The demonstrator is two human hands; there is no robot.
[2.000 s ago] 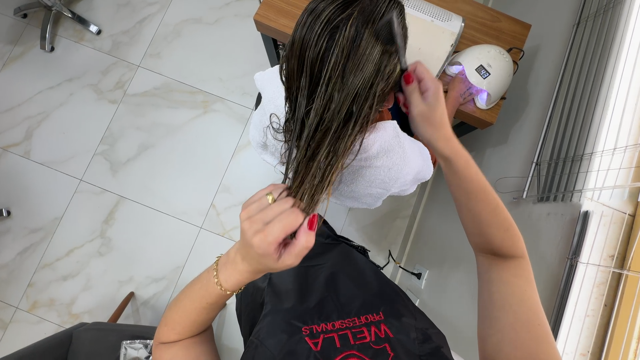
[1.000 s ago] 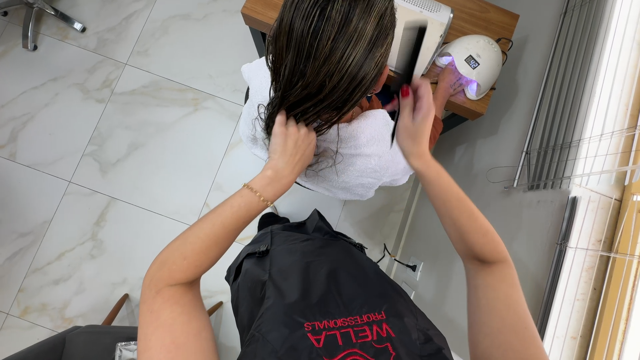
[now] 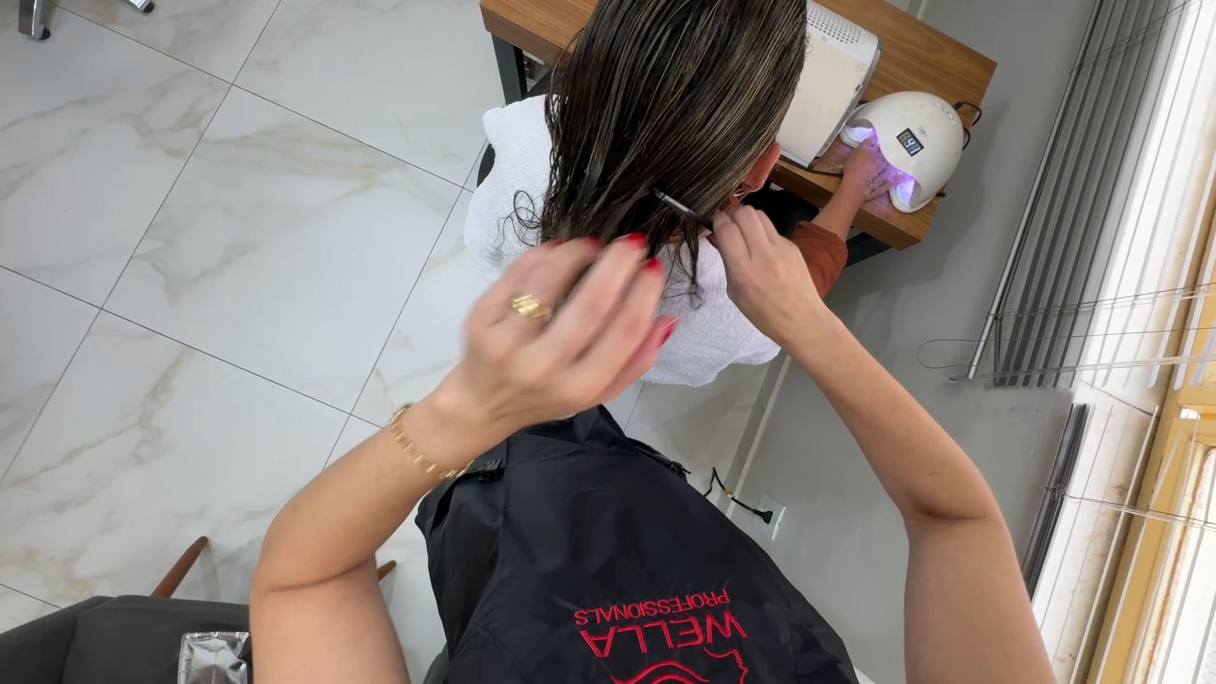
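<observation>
Wet, dark, streaked hair (image 3: 665, 104) hangs down the back of a seated person, over a white towel (image 3: 703, 332) on the shoulders. My left hand (image 3: 570, 323), wearing a gold ring and slightly blurred, is at the hair ends; its fingers are partly spread, and whether strands lie between them cannot be told. My right hand (image 3: 765, 266) is closed on a thin dark comb (image 3: 679, 204), whose narrow end reaches into the hair near the person's ear. Most of the comb is hidden by the hand and hair.
Beyond the person is a wooden table (image 3: 917, 57) with a white box-shaped device (image 3: 826, 85) and a lit nail lamp (image 3: 917, 142), the person's hand under it. Blinds (image 3: 1064, 190) run along the right wall. A dark chair (image 3: 123, 636) stands at lower left, near a foil packet (image 3: 214, 657).
My left hand has come away from the hair it was gathering, toward me, and its fingers have spread. My right hand has moved inward to the hair, the comb now angled across it.
</observation>
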